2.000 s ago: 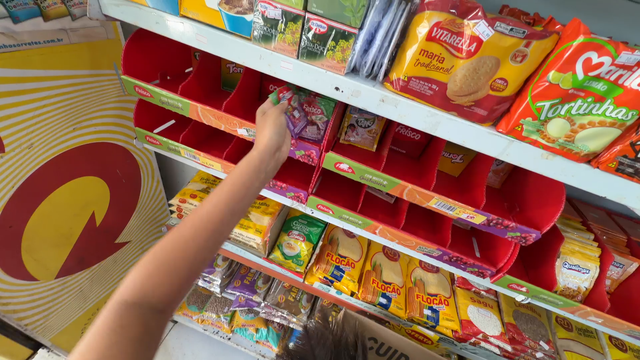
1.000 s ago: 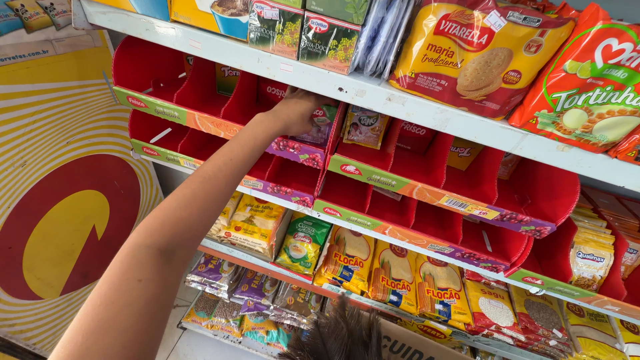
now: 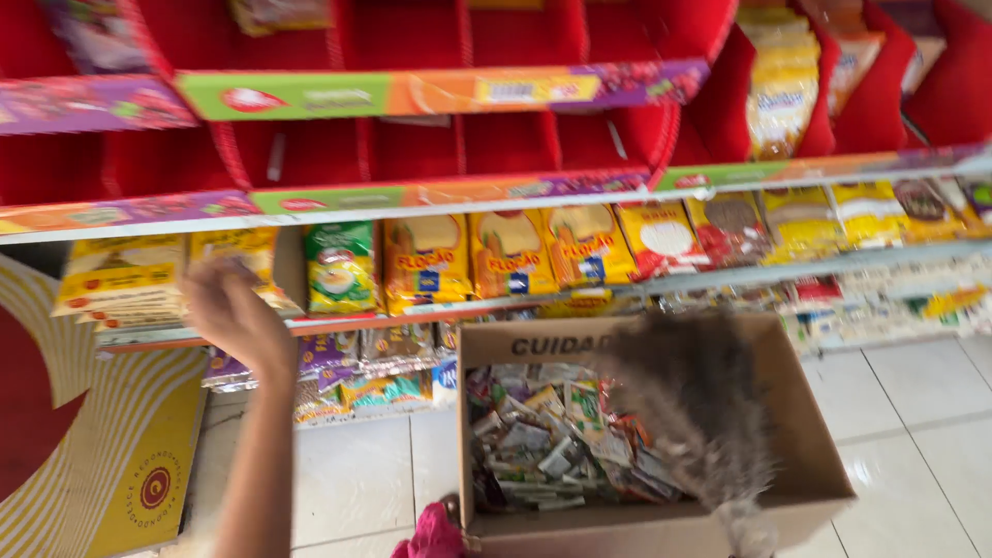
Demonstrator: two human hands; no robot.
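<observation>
My left hand (image 3: 232,310) is blurred, with its fingers curled, in front of the yellow packets (image 3: 229,248) on the shelf below the red display trays. Whether it holds something small cannot be told. A feather duster (image 3: 697,403) with dark and grey feathers rises from the bottom edge over the right part of an open cardboard box (image 3: 620,535). My right hand is not in view, and the duster's handle end is cut off. Many small mixed sachets (image 3: 558,442) lie heaped in the box. Red divided trays (image 3: 403,147) stand above, with few packets in the visible slots.
Yellow and orange flour packets (image 3: 508,256) and a green packet (image 3: 341,267) line the shelf beneath the trays. More bags (image 3: 399,349) lie lower down. A yellow patterned panel (image 3: 147,465) stands at the left. Pink fabric (image 3: 434,535) shows beside the box on the tiled floor (image 3: 356,473).
My left hand has left the upper red tray, where it was among purple packets, and is now lower, before the yellow packets. The view has tilted down, bringing the box's contents into sight.
</observation>
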